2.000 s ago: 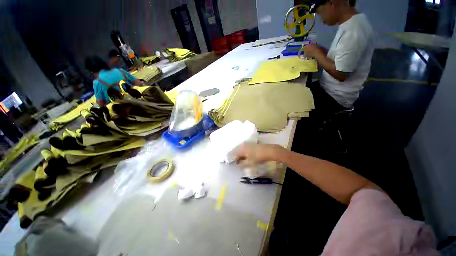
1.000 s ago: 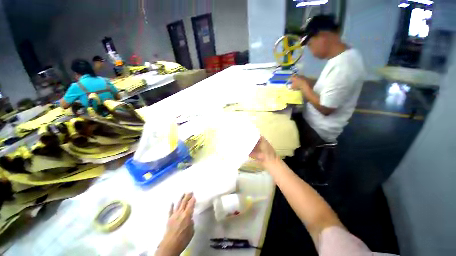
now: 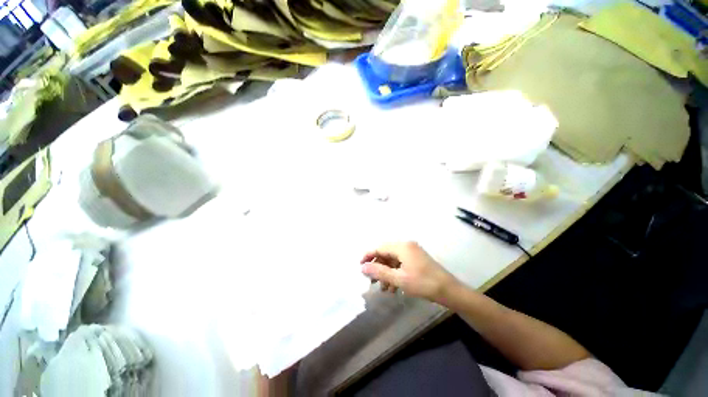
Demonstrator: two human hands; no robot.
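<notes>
White pieces (image 3: 299,333) lie or are held low in front of me, overexposed, so their number and outlines are unclear. My right hand (image 3: 404,270) is just beyond their right end, fingers curled; whether it grips an edge does not show. My left hand (image 3: 276,384) is at the bottom edge, blurred, mostly hidden by the white pieces and cut off by the frame. The stack of white pieces (image 3: 497,130) is at the upper right, with the glue bottle (image 3: 508,182) lying on its side before it.
Black thread snips (image 3: 489,226) lie near the table's right edge. Tape roll (image 3: 335,126), blue tray (image 3: 404,85) and olive panels (image 3: 598,93) are farther back. A tied bundle (image 3: 147,174) and loose grey-beige panels (image 3: 97,364) are at left. Folded yellow-olive pieces (image 3: 225,54) lie behind.
The view has swung down and left. My right hand has moved from the white stack back toward me. My left hand, earlier spread over the table, is now mostly hidden at the bottom.
</notes>
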